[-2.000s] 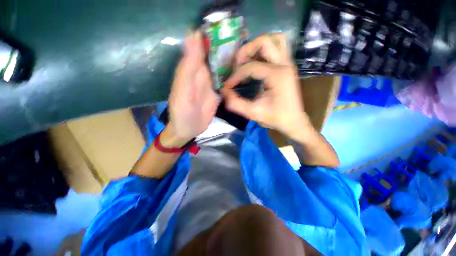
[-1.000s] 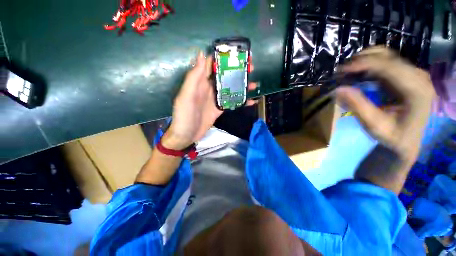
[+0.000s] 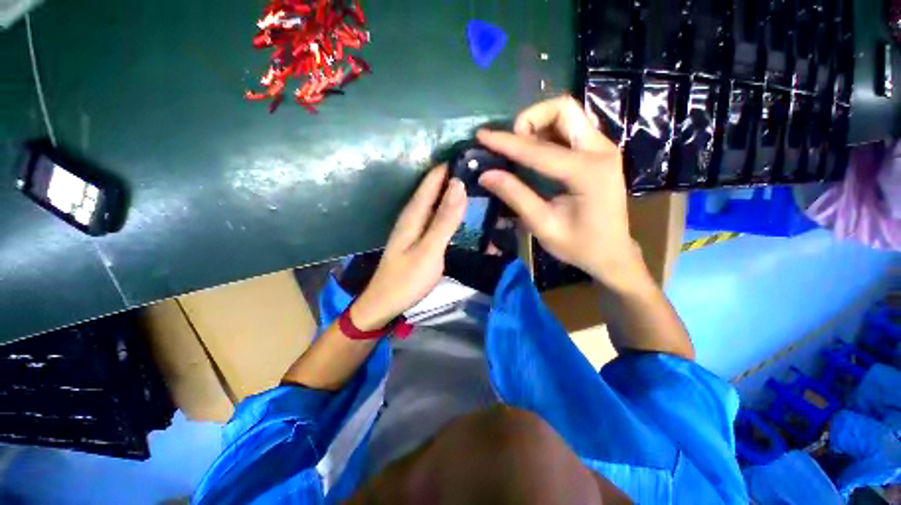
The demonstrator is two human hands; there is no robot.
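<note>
A black phone body (image 3: 472, 166) is held over the bench's front edge, between both hands. Only its dark end with a small bright spot shows; the fingers cover much of the rest and no green board can be made out. My left hand (image 3: 420, 252) grips it from the left, with a red band at the wrist. My right hand (image 3: 568, 187) has its thumb and fingers on the phone's right side and top. Whether a separate part lies under the right fingers cannot be told.
Red small parts (image 3: 312, 51) and a blue triangular pick (image 3: 485, 42) lie on the green bench (image 3: 227, 187). A second phone (image 3: 71, 192) lies left. Black blister trays (image 3: 731, 99) lie right. Cartons (image 3: 242, 330) and black trays (image 3: 74, 390) are below.
My right hand has come back from the far right onto the phone. The phone's open green inside no longer shows. The view has shifted, showing more of the red pile and blue pick.
</note>
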